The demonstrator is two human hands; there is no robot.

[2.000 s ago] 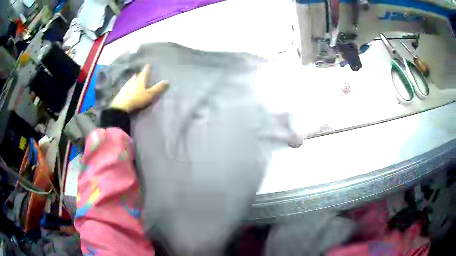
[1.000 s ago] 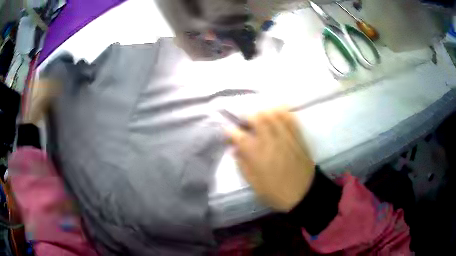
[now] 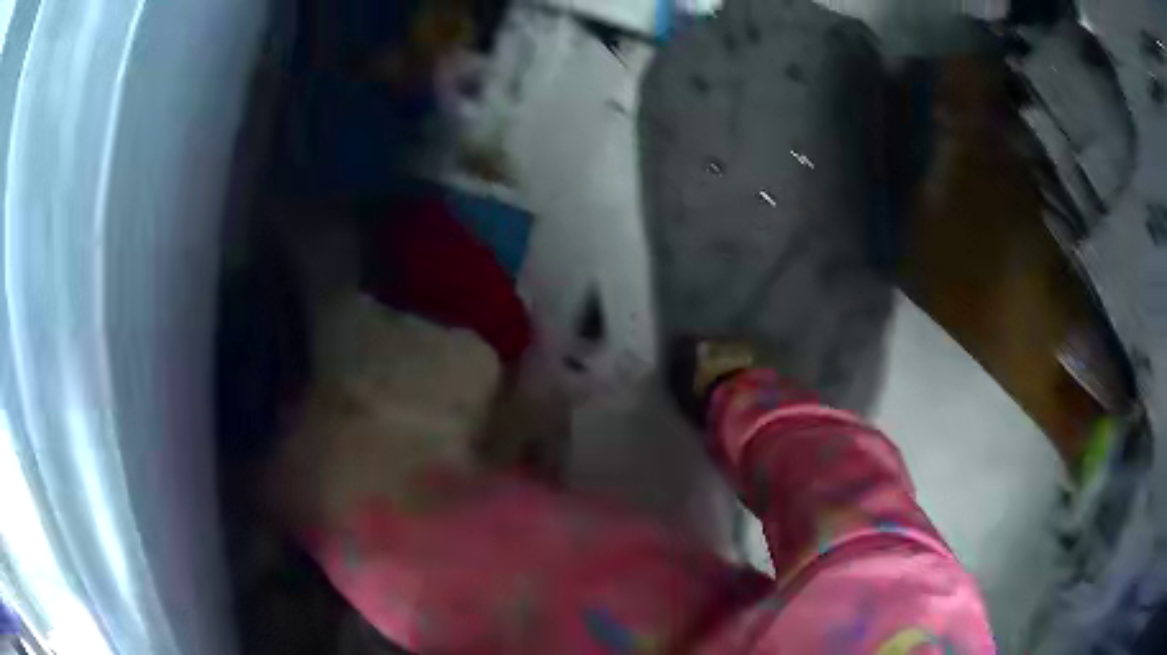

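The view is badly blurred and turned towards the floor. A large dark grey piece, perhaps cloth, [image 3: 768, 166] hangs or lies at upper centre. One pink sleeve rises from the lower right and ends in a small visible part of a hand, seemingly my right hand [image 3: 724, 363], at the grey piece's lower edge. Its fingers are mostly hidden, so I cannot tell whether it grips the piece. More blurred pink clothing crosses the bottom centre. My left hand cannot be made out.
A pale curved edge, perhaps the table's, [image 3: 128, 294] runs down the left side. A dark red piece [image 3: 448, 262] and a beige shape [image 3: 397, 378] lie left of centre. A brown-orange panel [image 3: 979, 243] stands at the right, beside a pale floor area [image 3: 966, 422].
The view has swung away from the tabletop, machine and scissors to the area below. The spread grey cloth and left hand on the table are out of view.
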